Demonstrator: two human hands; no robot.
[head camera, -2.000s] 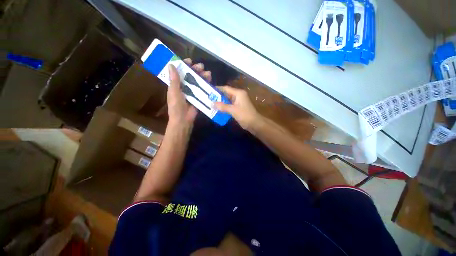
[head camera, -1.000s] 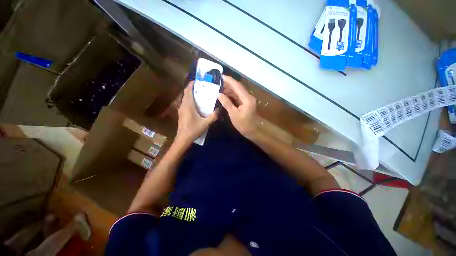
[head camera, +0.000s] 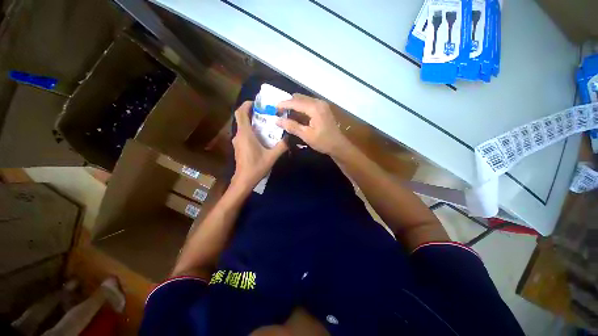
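Observation:
A white and blue retail box (head camera: 267, 125) is held over my lap, just off the table's near edge, with its end tilted up towards me. My left hand (head camera: 250, 146) is closed around its lower left side. My right hand (head camera: 313, 125) has its fingertips on the box's upper right side, by a blue part near the open-looking end. Whether a cable is inside cannot be told. Overlapping flat cartons (head camera: 455, 41) with a plug picture lie on the table at the upper right.
The white table (head camera: 367, 85) crosses the upper right. A barcode label strip (head camera: 524, 146) curls over its right end. An open carton (head camera: 141, 210) with small brown boxes (head camera: 190, 191) stands at the left. Behind it is a dark-filled carton (head camera: 124, 111).
The box was first held lengthwise with its plug picture showing, then turned end-up. Since one second ago, my right fingers have moved onto its upper end.

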